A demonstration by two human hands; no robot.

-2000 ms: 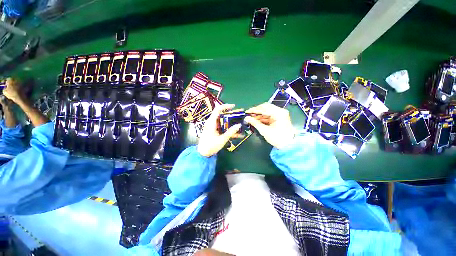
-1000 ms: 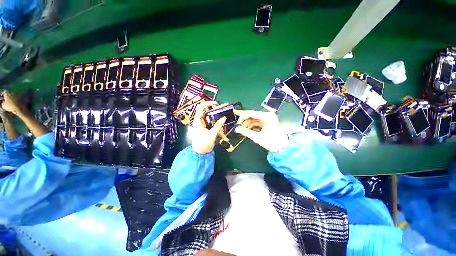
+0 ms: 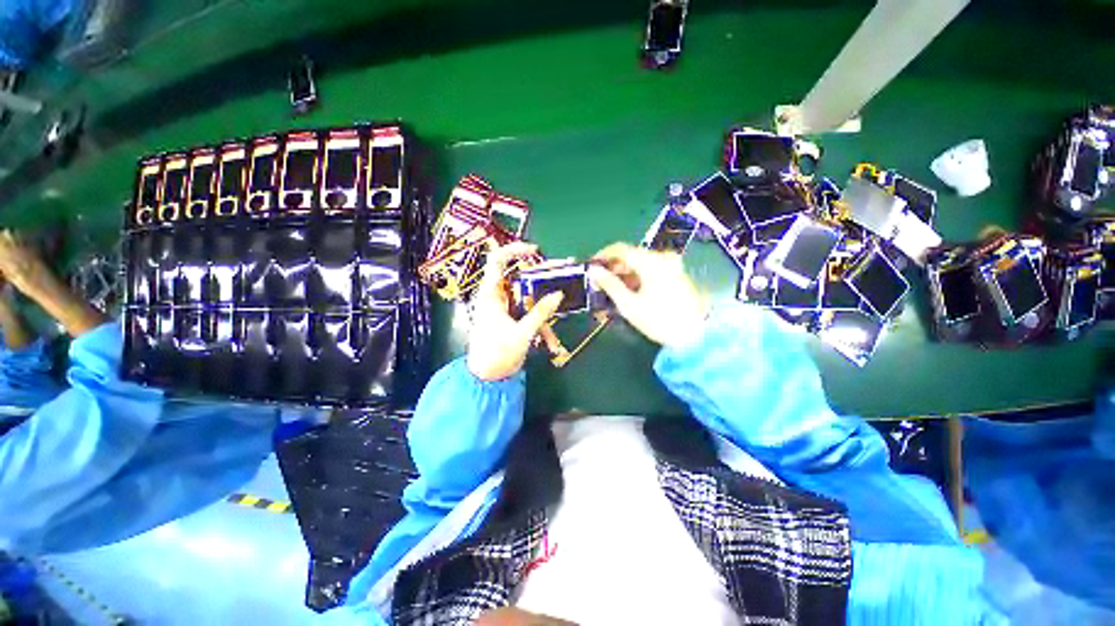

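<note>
My left hand (image 3: 501, 324) holds a phone front frame with a dark screen (image 3: 556, 289) in front of my chest, the thumb on its lower edge. My right hand (image 3: 648, 294) has its fingers at the right end of the same piece. An open frame outline (image 3: 566, 355) shows just below the held piece; I cannot tell if it is held or lies on the bench. Red-and-white front housings (image 3: 468, 235) overlap in a pile left of my left hand. Loose LCD screens (image 3: 805, 253) lie in a heap right of my right hand.
A glossy black blister tray (image 3: 263, 308) with housings in its top row stands left. Thicker phone assemblies (image 3: 1015, 291) lie far right. A pale metal post (image 3: 880, 61) slants over the green bench (image 3: 538, 110). A whitish lump (image 3: 962, 168) lies beyond the heap. Another person's arm (image 3: 49, 287) is at left.
The dark screen piece is now more level and shows more between my hands. My right fingers have moved to its right end. The single phone at the top has shifted up and right in view.
</note>
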